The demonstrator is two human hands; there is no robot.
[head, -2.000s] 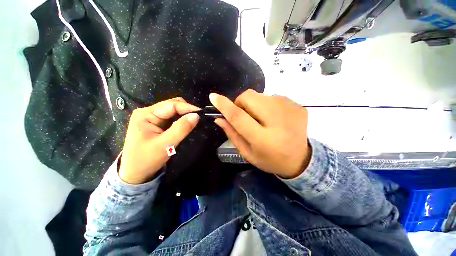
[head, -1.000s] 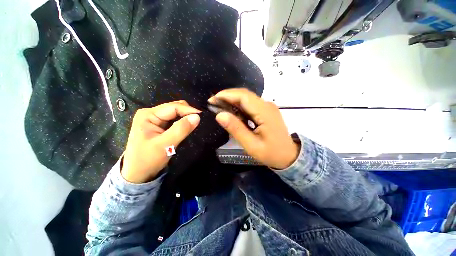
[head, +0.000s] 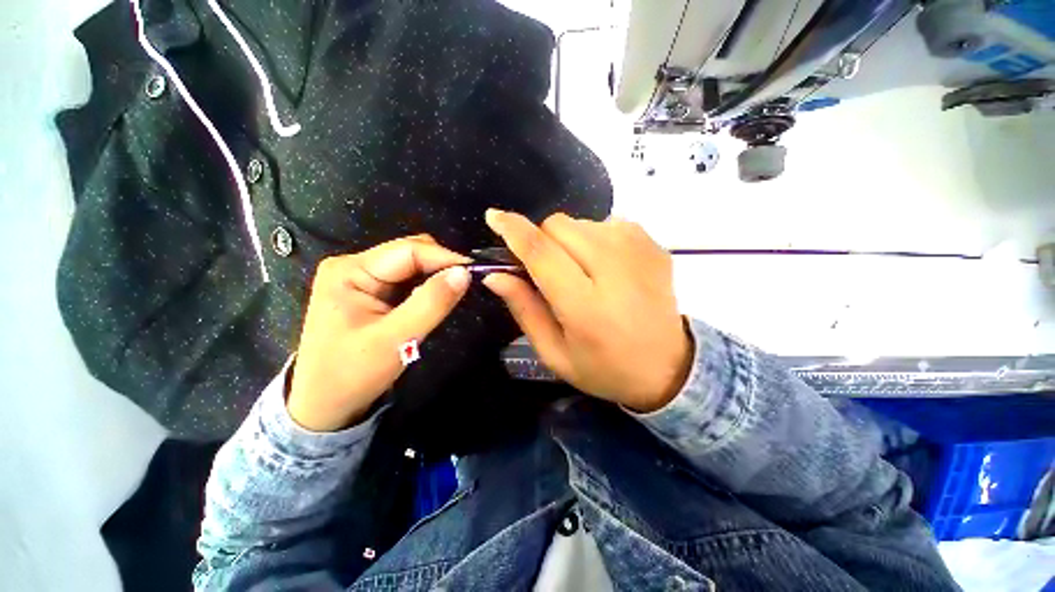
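A dark garment (head: 428, 127) with fine white flecks, white trim lines and dark buttons lies in front of me, spread to the left. My left hand (head: 368, 322) pinches a small dark edge of the garment between thumb and forefinger. My right hand (head: 602, 303) holds small black thread snips (head: 498, 257), mostly hidden by the fingers. Their pointed blades reach the left fingertips. Whether they touch cloth or thread is too small to tell. A second black piece (head: 150, 509) lies at the lower left.
The sewing machine head (head: 764, 58) stands at the upper right over the white table (head: 902, 301), with a ruler-marked front edge. A blue crate (head: 989, 486) is at the lower right. A round, wheel-like dark and grey part (head: 761, 160) sits under the machine head.
My right hand first turned inward with the snips, and now has opened its fingers again, with the blades pointing at the left fingertips. My left hand keeps its pinch and has shifted slightly right.
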